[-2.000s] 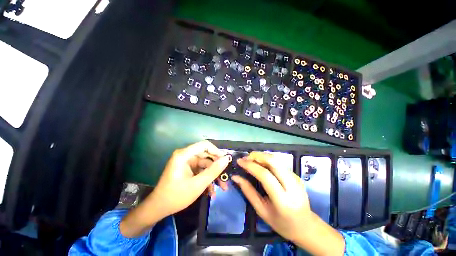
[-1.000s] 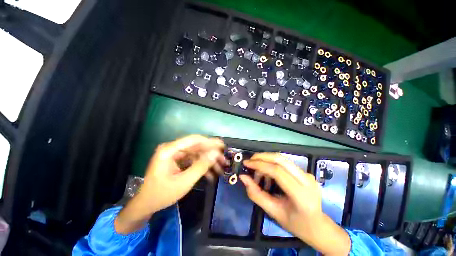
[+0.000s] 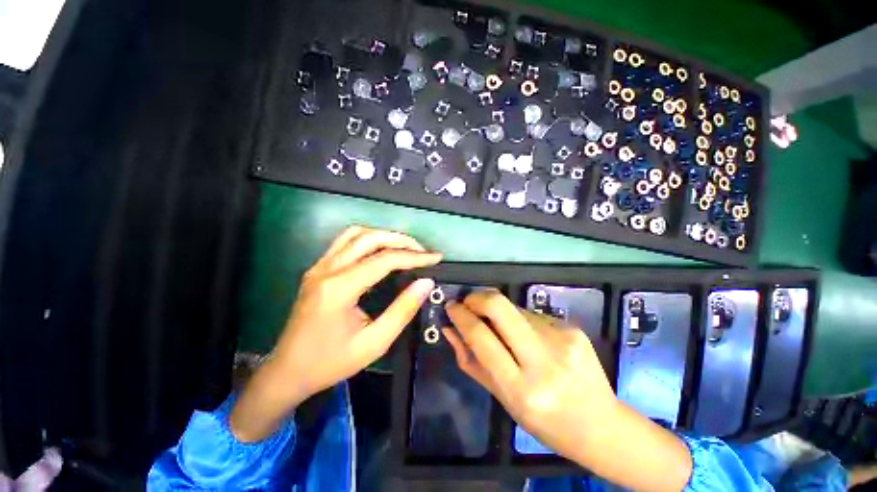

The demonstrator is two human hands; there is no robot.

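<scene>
A dark glossy phone back cover (image 3: 449,404) lies in the leftmost pocket of the phone tray (image 3: 604,272). Two gold camera lens rings (image 3: 432,334) sit one above the other at its top left. My left hand (image 3: 356,312) is at the cover's top left corner, thumb tip beside the upper ring, index finger over the tray rim. My right hand (image 3: 529,370) has its bent fingertips at the camera area just right of the rings. Whether either hand holds a small part cannot be told. My right hand partly hides the second cover (image 3: 567,306).
The parts tray (image 3: 317,178) lies beyond, with small square parts, pale round tabs and gold rings. Three more blue-grey covers (image 3: 654,370) lie in the right pockets. Black stacked trays (image 3: 125,221) stand at left. A pale metal post (image 3: 817,67) is at upper right.
My left fingers have opened out and the thumb has come to the upper ring's side. My right fingertips have drawn in closer to the rings. The view has shifted, so the parts tray shows higher.
</scene>
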